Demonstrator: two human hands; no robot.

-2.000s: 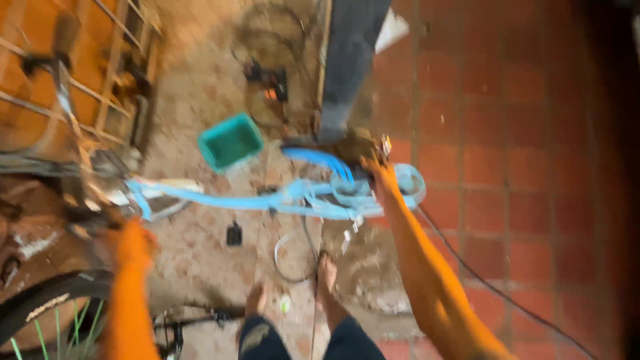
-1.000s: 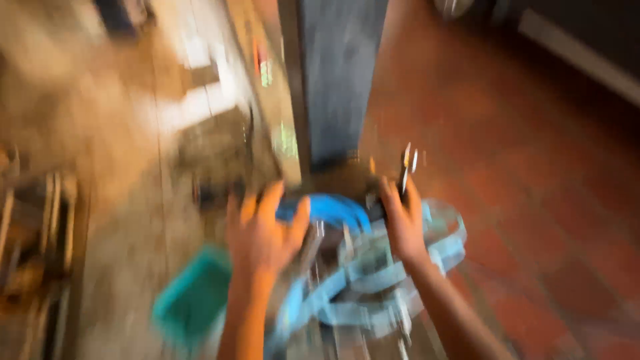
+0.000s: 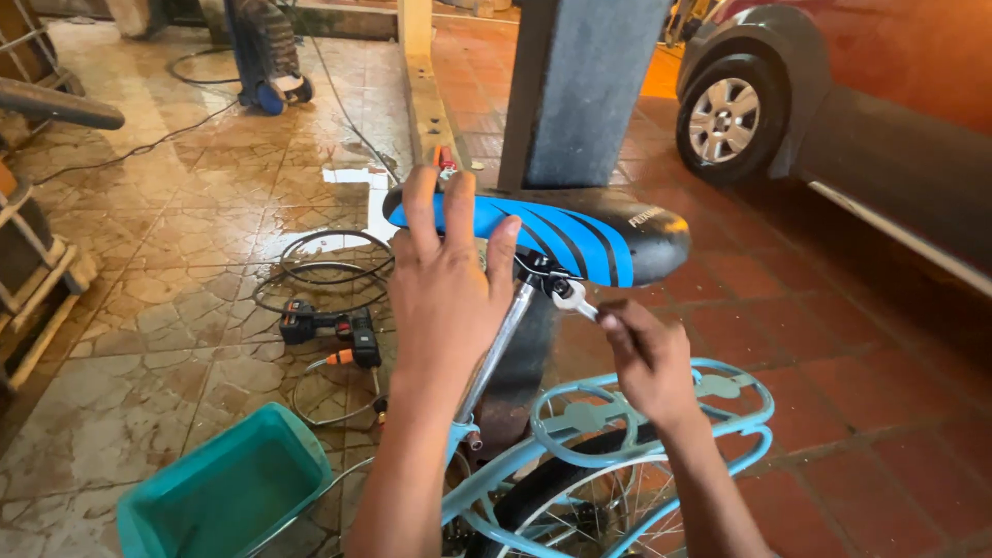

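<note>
A black and blue bicycle saddle (image 3: 573, 232) sits on a metal seat post (image 3: 500, 341) above a light blue bicycle frame. My left hand (image 3: 449, 287) lies against the saddle's near side toward the nose, its fingers spread over the edge; part of its grip is hidden. My right hand (image 3: 651, 356) holds an open-end wrench (image 3: 575, 299), whose jaw is at the bolt of the saddle clamp (image 3: 542, 271). Below my right hand are the light blue rear rack (image 3: 659, 457) and the rear wheel (image 3: 535, 496).
A dark metal column (image 3: 589, 101) stands just behind the saddle. On the left floor are a teal basin (image 3: 298, 449) with liquid, a cordless power tool (image 3: 333, 329) and a coiled hose (image 3: 325, 267). A pressure washer (image 3: 267, 62) and a parked car (image 3: 876, 116) stand farther back.
My left hand has come from the handlebar area to the saddle. The wrench in my right hand is now at the clamp bolt. The view has tilted up.
</note>
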